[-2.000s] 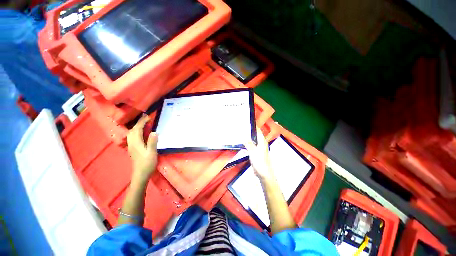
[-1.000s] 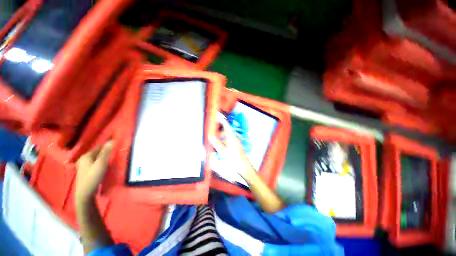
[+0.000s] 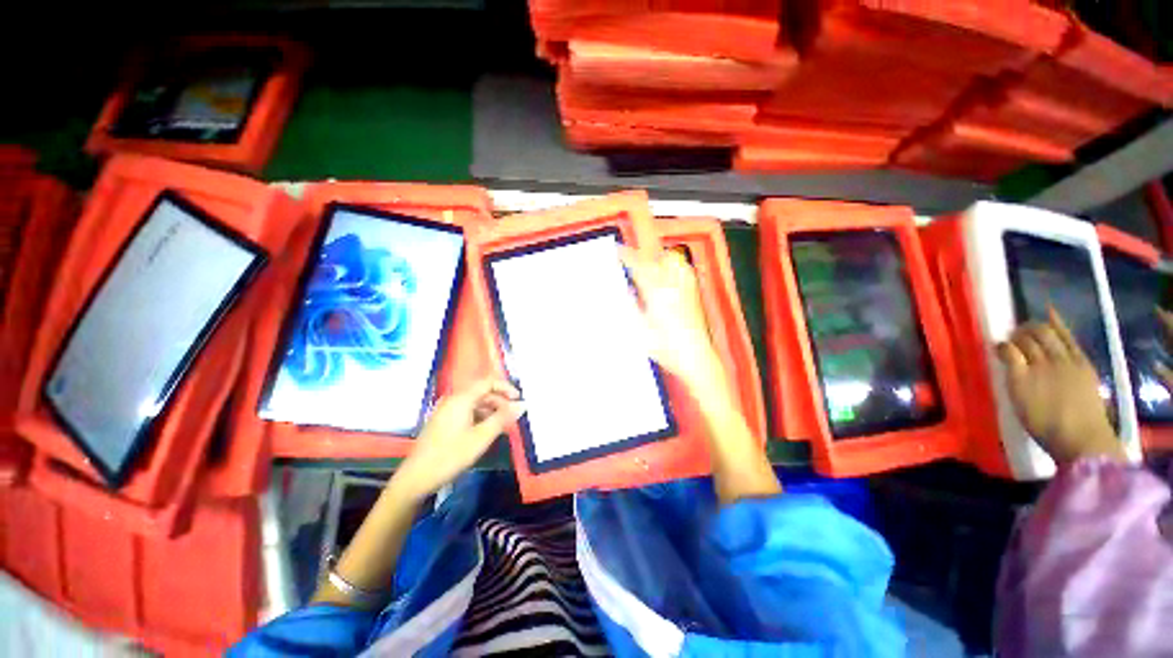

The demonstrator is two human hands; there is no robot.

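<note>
A black-bordered tablet with a white screen [image 3: 581,347] lies in an orange foam tray [image 3: 605,473] in front of me, slightly turned. My left hand [image 3: 461,435] is at the tablet's lower left edge, its fingertips curled against the edge. Whether it grips is unclear. My right hand [image 3: 672,309] lies over the upper right side of the tablet and tray, gripping the tray's side. Its far fingers are hidden. Another tray, partly covered, shows under and right of this one.
To the left are a tablet with blue flower wallpaper [image 3: 367,315] and a tilted white-screen tablet [image 3: 152,337]. An open tablet [image 3: 200,97] lies behind. Right: a dark-screen tablet [image 3: 864,332] and another person's hand [image 3: 1061,386] over a white tray [image 3: 1027,444]. Orange trays [image 3: 669,84] are stacked behind.
The view has swung right. The flower-wallpaper tablet is now left of my hands. My hands are now at a white-screen tablet in a tray, and the neighbour's hand has come into view.
</note>
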